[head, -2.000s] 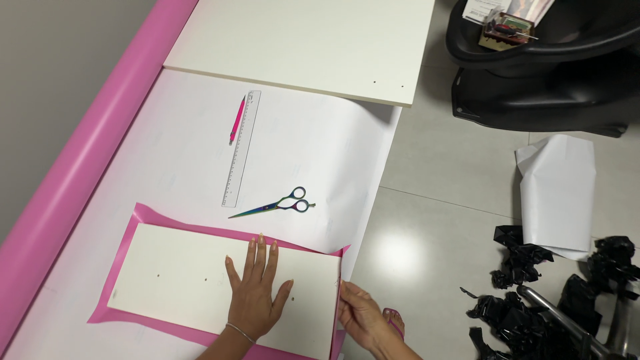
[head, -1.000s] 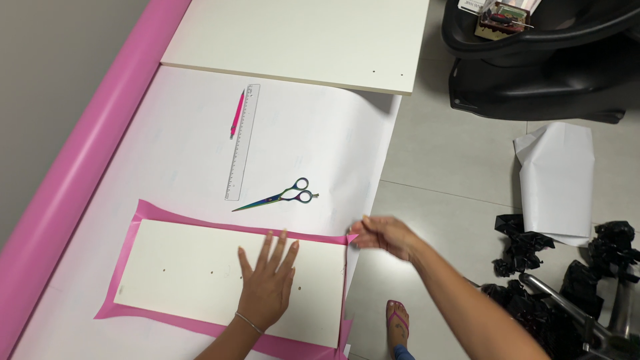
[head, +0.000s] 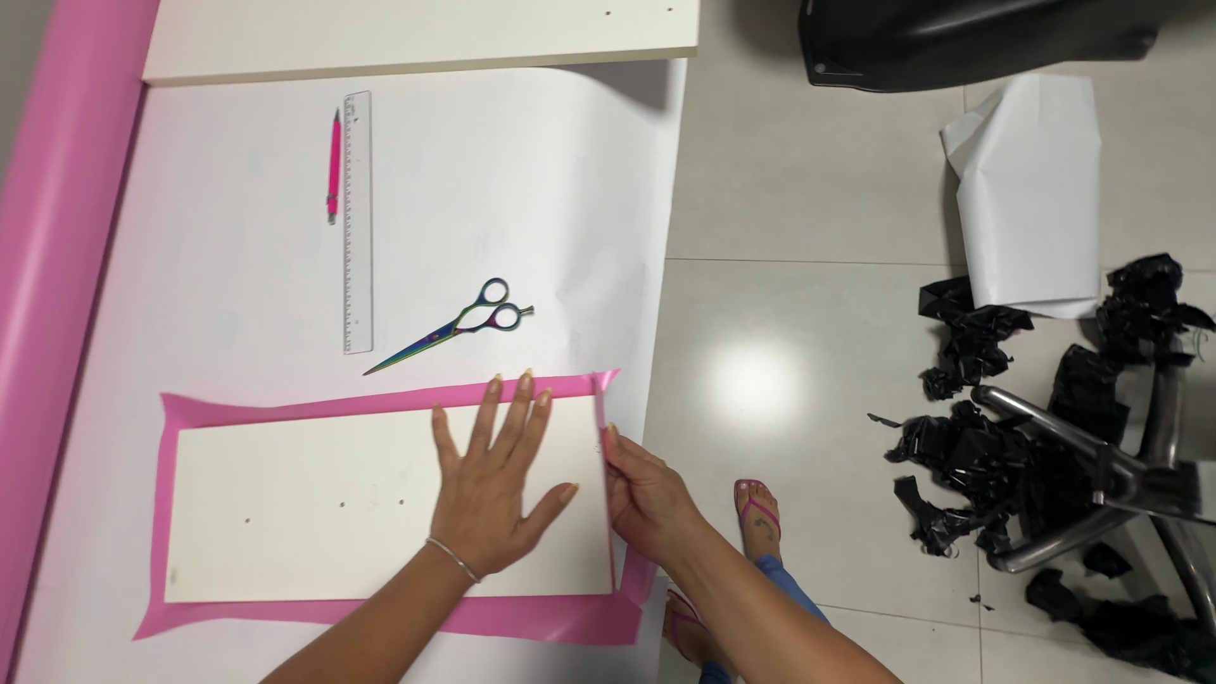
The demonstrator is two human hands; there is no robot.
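A white rectangular board point(head: 285, 551) with small holes lies on a larger sheet of pink adhesive film point(head: 551, 617), whose edges stick out around it. My left hand point(head: 494, 484) is spread flat on the board's right half, fingers apart, a thin bracelet at the wrist. At the board's right edge, my right hand point(head: 646, 484) pinches the pink film where it rises against the edge; its fingertips are partly hidden. Above the board lie iridescent scissors point(head: 456, 328), a clear ruler point(head: 358, 228) and a pink mechanical pencil point(head: 333, 171).
White paper point(head: 228, 256) lies under everything. A large pink roll point(head: 66, 285) runs along the left, and another white board point(head: 427, 33) lies at the top. On the tiled floor are folded white paper point(head: 1035, 199), black plastic scraps point(head: 969, 446) and a metal chair base point(head: 1054, 427).
My right hand, at the film's upper right corner a second ago, is now lower, on the board's right edge. My left hand stays flat on the board. The view has shifted closer.
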